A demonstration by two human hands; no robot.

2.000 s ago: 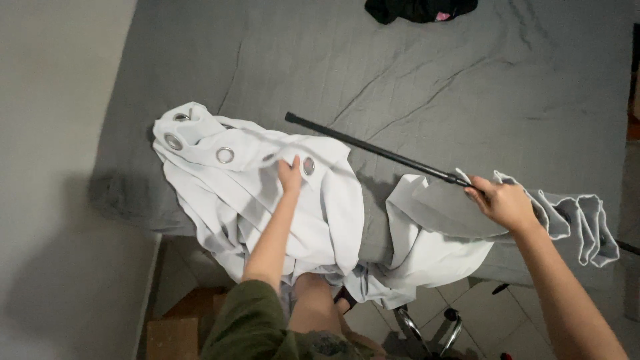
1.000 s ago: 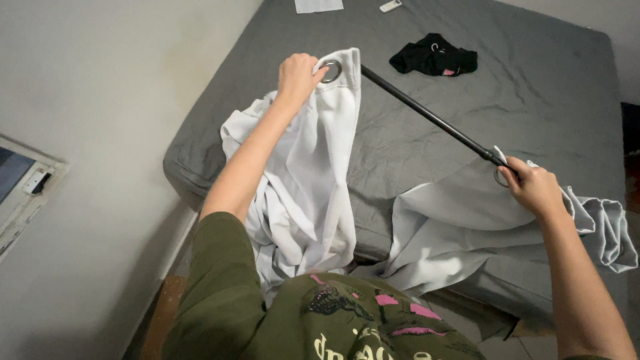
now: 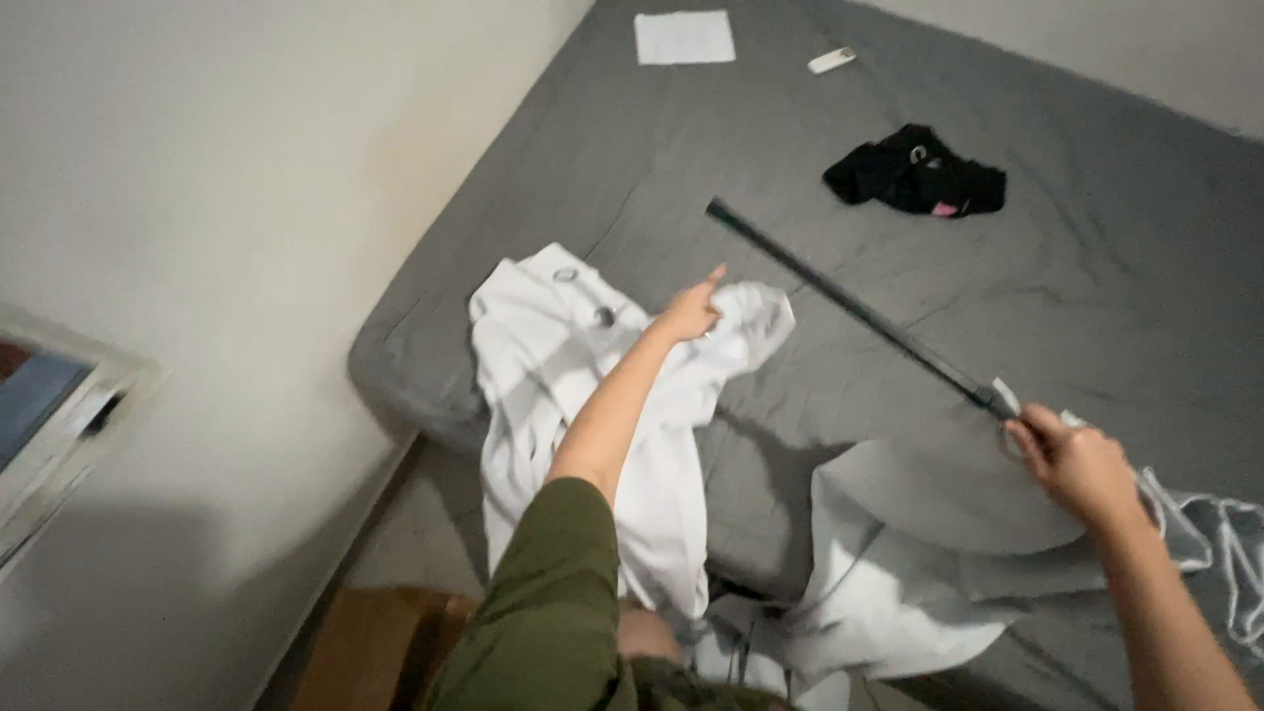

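A white grommet curtain (image 3: pixel 652 474) lies bunched over the near edge of the bed, metal eyelets showing near its top. My left hand (image 3: pixel 691 311) is on its upper edge, index finger stretched out; whether the other fingers grip the fabric is blurred. My right hand (image 3: pixel 1076 459) is closed around a black curtain rod (image 3: pixel 859 308), which points up and left with its end free above the bed. Beside the right hand, more white curtain fabric (image 3: pixel 889 612) hangs gathered along the rod, its folds running to the right edge. An eyelet ring sits by the right fingers.
The bed has a grey sheet (image 3: pixel 553 188). On it are a black garment (image 3: pixel 918 173), a white sheet of paper (image 3: pixel 684 38) and a small white object (image 3: pixel 831 60). A wall (image 3: pixel 247 197) stands at the left, with a cardboard box (image 3: pixel 360 647) on the floor below.
My left hand has come down from the raised curtain edge toward the bed, and that edge now lies lower. The right hand still holds the rod.
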